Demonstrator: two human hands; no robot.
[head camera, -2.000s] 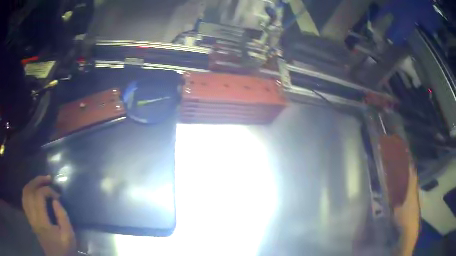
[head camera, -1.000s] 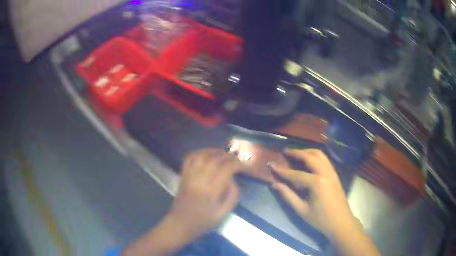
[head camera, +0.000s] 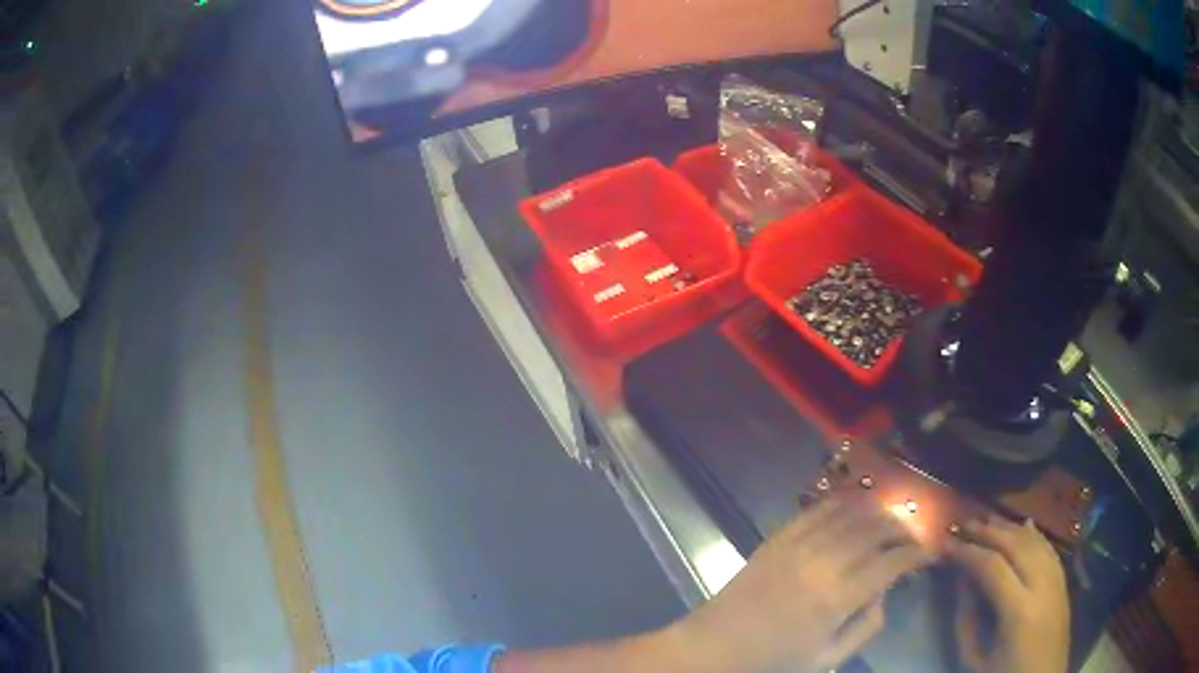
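Note:
A copper-coloured plate (head camera: 884, 471) with small silvery dots lies under the black microscope (head camera: 1019, 263), and a bright spot falls on it. My left hand (head camera: 828, 572) is on the plate's near edge, its fingers over the plate. My right hand (head camera: 1019, 585) is on the plate's right part, fingers bent down onto it. Both hands seem to hold the plate; the fingertips are partly blurred. Several small metal pieces show beside my left fingers, on or by the plate's left end.
A red bin of metal fasteners (head camera: 855, 313) stands left of the microscope. A red bin with white labels (head camera: 631, 263) is farther left, a clear bag (head camera: 769, 151) behind. A monitor (head camera: 658, 46) is at the top. A dark pad (head camera: 736, 421) lies near the bench edge. Stacked plates (head camera: 1157, 631) show lower right.
The view has swung left, bringing in the monitor and more floor. The plate from the left side of the bench is now under the microscope with both hands at it.

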